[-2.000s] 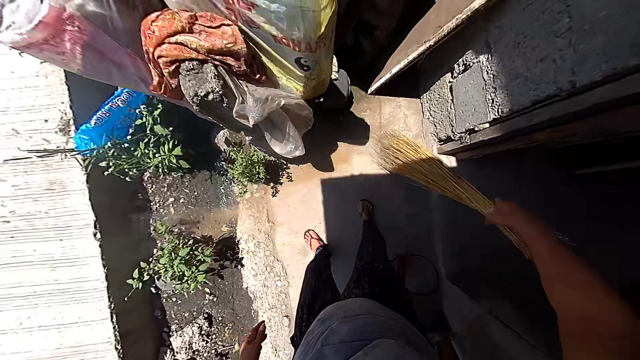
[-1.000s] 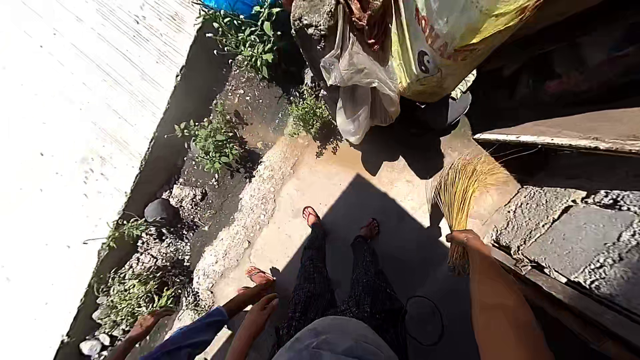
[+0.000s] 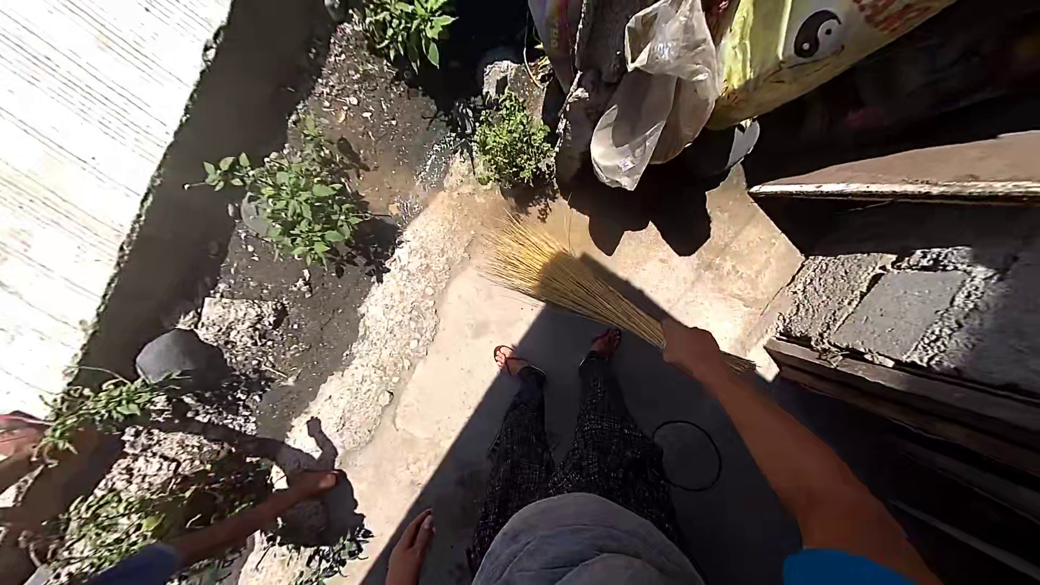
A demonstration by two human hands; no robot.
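Observation:
My right hand is closed around the bound end of a stick broom, whose bristles fan out to the upper left over the concrete path. Low in the view, left of my legs, my left hand hangs with no object seen in it; its fingers lie close together and its lower part is cut off by the frame edge. My feet in thong sandals stand on the path below the bristles.
Another person's hand reaches in at lower left. Leafy weeds and a rounded stone line the dirt strip. Stuffed sacks and a plastic bag hang above. Concrete blocks are at right; a thin black ring lies beside my legs.
My right hand has swung the broom leftward, its bristles now in front of my feet. The other person's arm, absent in the oldest frame, is in view at left. The view has shifted.

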